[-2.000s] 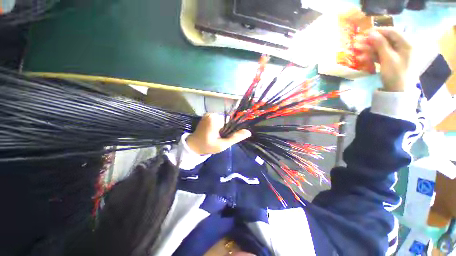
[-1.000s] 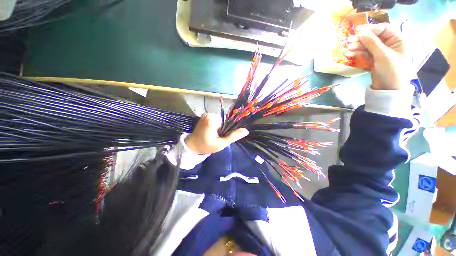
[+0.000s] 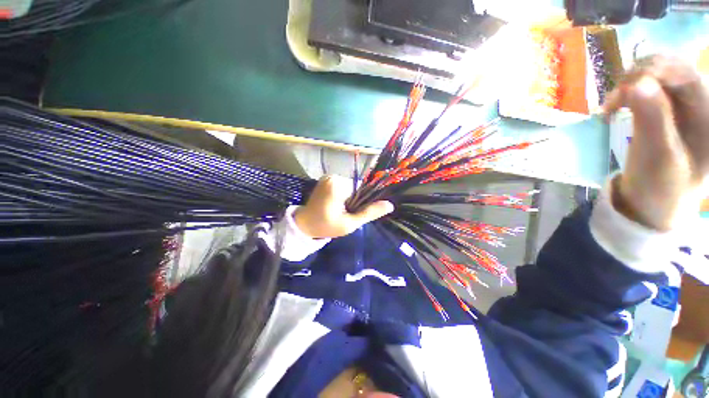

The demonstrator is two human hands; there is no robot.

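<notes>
My left hand (image 3: 334, 208) is closed round a thick bunch of thin black cables (image 3: 210, 175) in the middle of the view. The cables run off to the left. Their ends (image 3: 459, 163) fan out to the right of my fist, with short red and dark cores and pale tips. My right hand (image 3: 661, 132) is raised at the right, just right of the parts bins. Its thumb and fingers are bent towards each other and blurred. Whether a tiny piece is between them is hidden. The red parts bin (image 3: 569, 70) adjoins the dark parts bin (image 3: 609, 58).
A black metal machine (image 3: 396, 47) on a pale base stands on the green bench (image 3: 171, 70). A black cylindrical head (image 3: 614, 9) is above the bins. More dark cables (image 3: 78, 15) lie upper left, with red-ended ones (image 3: 161, 288) hanging lower left. White cartons (image 3: 653, 322) stand at right.
My right hand has moved from over the red parts bin to the right and slightly down, uncovering both bins. My left hand keeps its hold on the bunch.
</notes>
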